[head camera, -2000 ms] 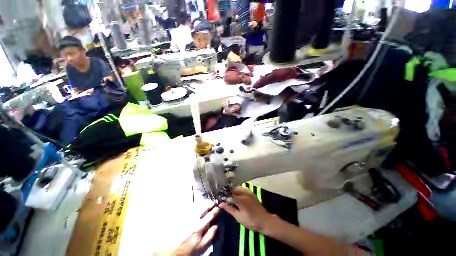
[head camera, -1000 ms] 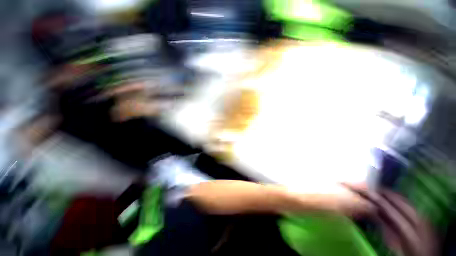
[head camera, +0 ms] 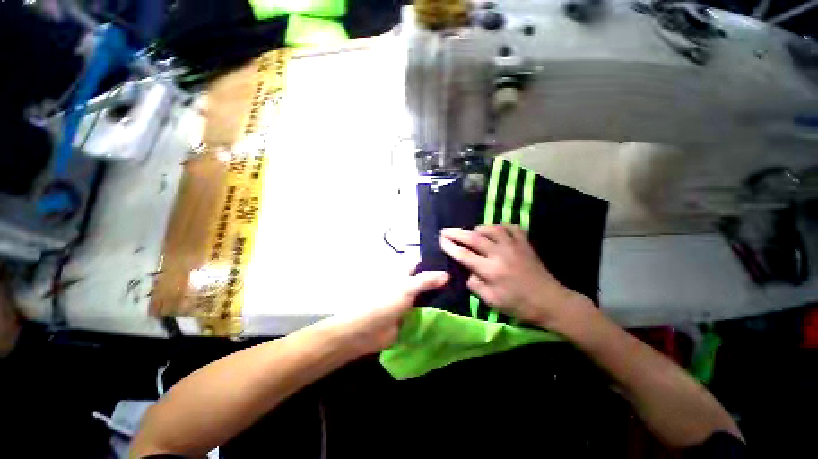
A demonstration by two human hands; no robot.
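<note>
A black garment panel [head camera: 569,229] with three neon green stripes [head camera: 509,193] lies on the machine table, its far edge at the presser foot [head camera: 441,179] under the pale sewing machine head [head camera: 453,99]. A neon green panel [head camera: 430,345] hangs at the near edge of the black cloth. My left hand [head camera: 395,314] pinches the near left edge, with its thumb on top of the black cloth; its other fingers are mostly hidden. My right hand [head camera: 507,273] rests palm down on the black panel, across the stripes, with its fingers pointing left and slightly apart.
Brown cardboard [head camera: 188,224] with printed yellow tape [head camera: 238,215] lies on the table at the left. Another machine with blue parts [head camera: 85,85] stands at the far left. Neon green cloth [head camera: 314,27] lies at the back. The machine arm [head camera: 628,99] spans the right side.
The view has swung away in a blur and come back, now closer over the table. Both hands are now lower on the cloth, away from the presser foot. The neon green panel now shows beneath them.
</note>
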